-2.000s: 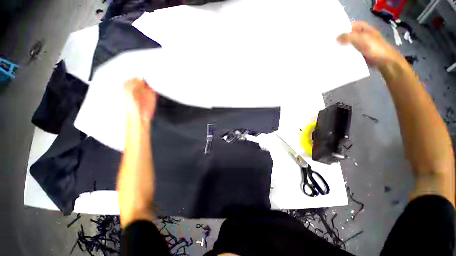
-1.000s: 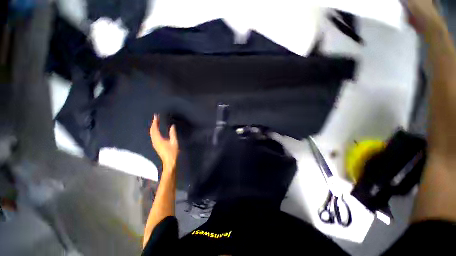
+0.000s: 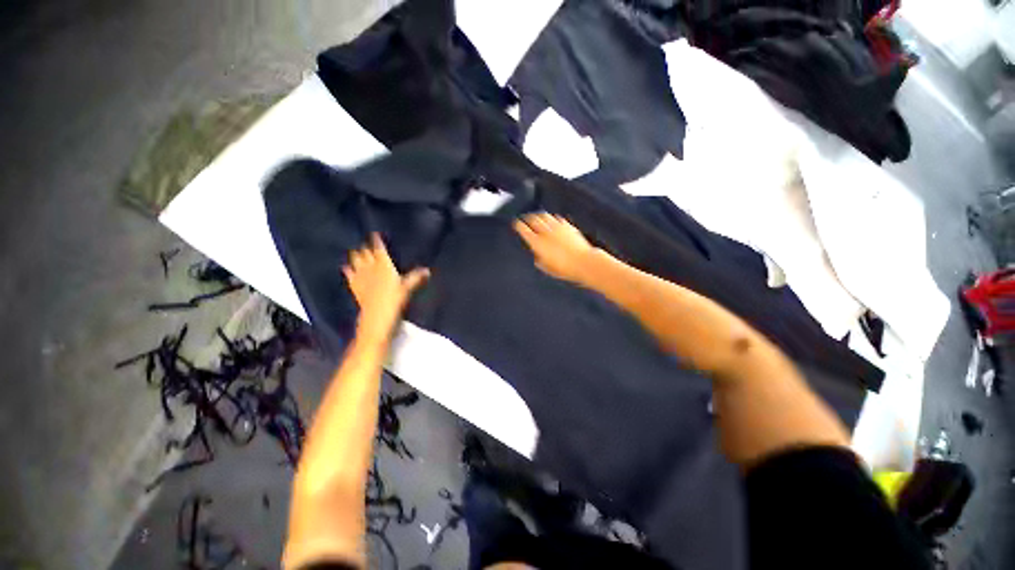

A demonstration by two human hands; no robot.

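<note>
A large dark garment (image 3: 601,345) with joined panels lies spread over the white-topped table. My left hand (image 3: 378,278) rests on its left part with the fingers apart. My right hand (image 3: 557,245) lies on it near a small opening where white shows through; its fingers are extended and grip nothing visible. A white paper pattern (image 3: 735,156) lies at the upper right, partly over dark cloth, with a second curled white sheet or fold beside it. The shears do not show.
A heap of black cloth (image 3: 801,56) is at the top right. A black object (image 3: 935,495) with a yellow piece is at the lower right. Dark trimmings (image 3: 234,390) litter the grey floor at the left. A red object (image 3: 991,303) is at the right edge.
The view has turned toward the table's left end. The white pattern is no longer in my right hand and lies at the upper right. Both hands are now on the dark garment.
</note>
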